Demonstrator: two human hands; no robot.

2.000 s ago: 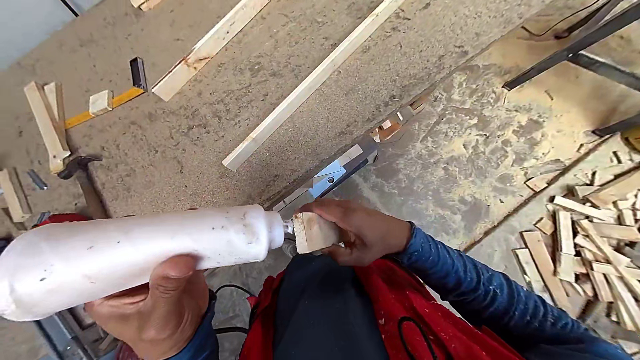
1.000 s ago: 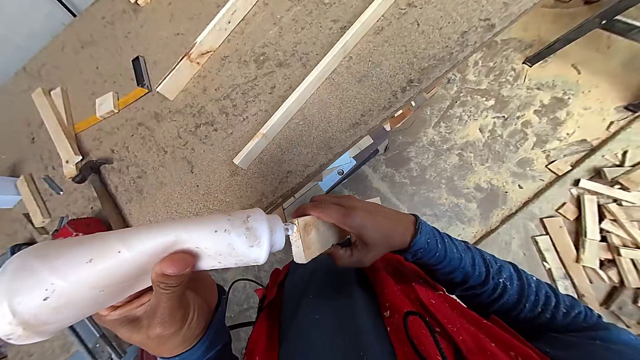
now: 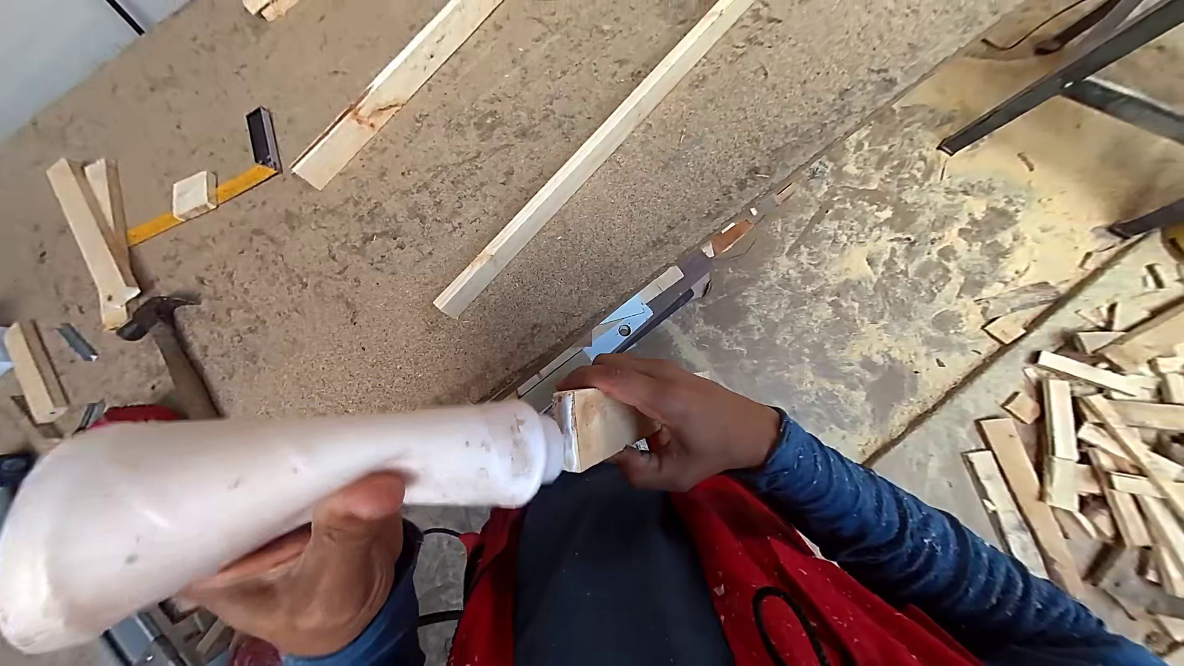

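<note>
My left hand (image 3: 319,573) is wrapped around a large white plastic squeeze bottle (image 3: 268,490), held almost level, its tip pointing right. The tip meets the end face of a small wood block (image 3: 597,427), where a white line of what looks like glue shows along the edge. My right hand (image 3: 680,421) grips that block from the right, between thumb and fingers. Both hands are in front of my body, by the near edge of the particleboard table.
On the table (image 3: 351,277) lie two long wood strips (image 3: 592,162) (image 3: 398,88), a try square with a yellow blade (image 3: 245,182), a claw hammer (image 3: 180,356) and short wood pieces (image 3: 88,240). Offcuts (image 3: 1101,444) are heaped at the right, below a dark metal frame (image 3: 1064,83).
The bottle's tip, close to the block's end face before, now presses against it, and a white line shows there. Both hands keep their holds.
</note>
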